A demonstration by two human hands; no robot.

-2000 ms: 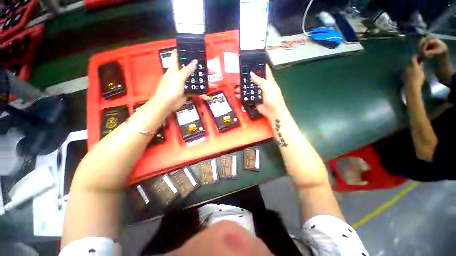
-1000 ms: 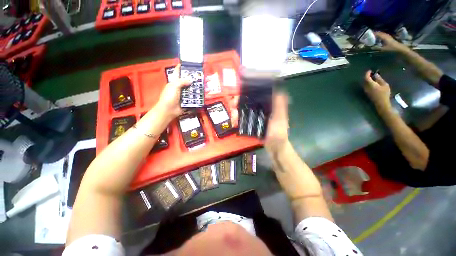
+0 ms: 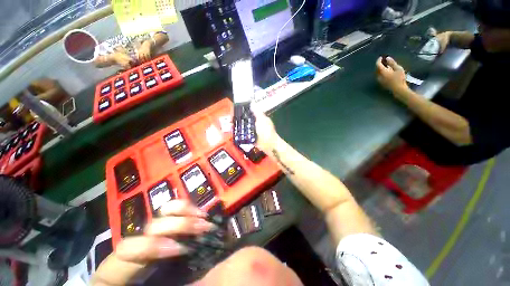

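Note:
My right hand [image 3: 264, 134] holds an open flip phone [image 3: 244, 124] upright over the right end of the red phone tray [image 3: 151, 149]; its screen glows white and its black keypad faces me. My left hand [image 3: 162, 240] is blurred, low and close to me, holding a dark flip phone [image 3: 204, 243] near my face; its details are unclear. Several shut phones lie in the tray pockets, such as one in the upper row [image 3: 177, 144]. White labels [image 3: 213, 136] lie in an upper pocket. Batteries [image 3: 250, 218] line the bench edge; some are hidden behind my left hand.
Another red tray with phones [image 3: 137, 84] stands across the bench, with a person's hands behind it. A monitor [image 3: 263, 25] and a blue mouse-like object [image 3: 301, 73] are at the back. A dark fan [image 3: 17, 209] is left. A person works at right above a red stool [image 3: 411, 179].
My left hand has drawn its phone down and close to my face. My right hand still holds its open phone, now steadier. The view has tilted up, showing the monitor and the far tray.

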